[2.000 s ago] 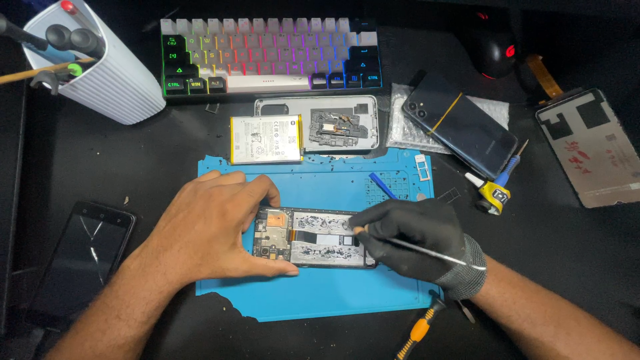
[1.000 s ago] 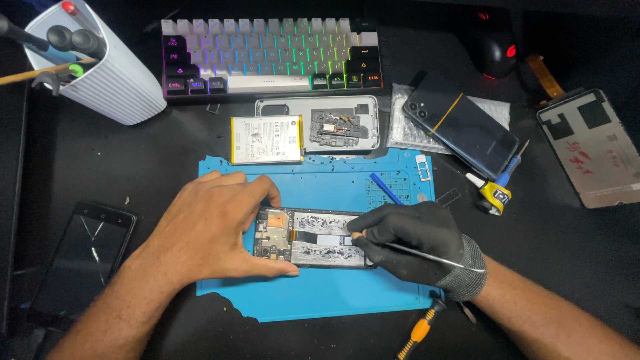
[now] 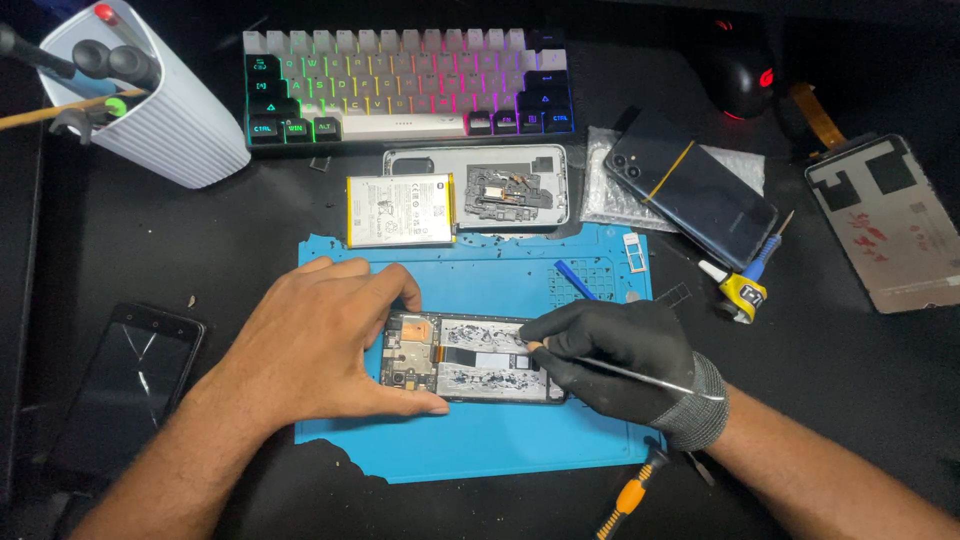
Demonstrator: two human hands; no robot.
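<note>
An opened smartphone lies on a blue silicone work mat, its circuit board at the left and a silvery battery bay with dark residue at the right. My bare left hand grips the phone's left part, fingers at the upper edge and thumb along the lower one. In a dark glove, my right hand holds a thin metal tool like a pen over the bay's right part; its tip is partly hidden by the fingers. A blue plastic pry tool rests on the mat just above that hand.
Behind the mat are a phone battery, a back cover with parts on it and a keyboard. At the right lie a dark phone, a glue bottle and a screen panel. A screwdriver sits near the front.
My right hand has shifted slightly, its fingertips now higher on the battery bay than one second ago. My left hand keeps its grip on the phone.
</note>
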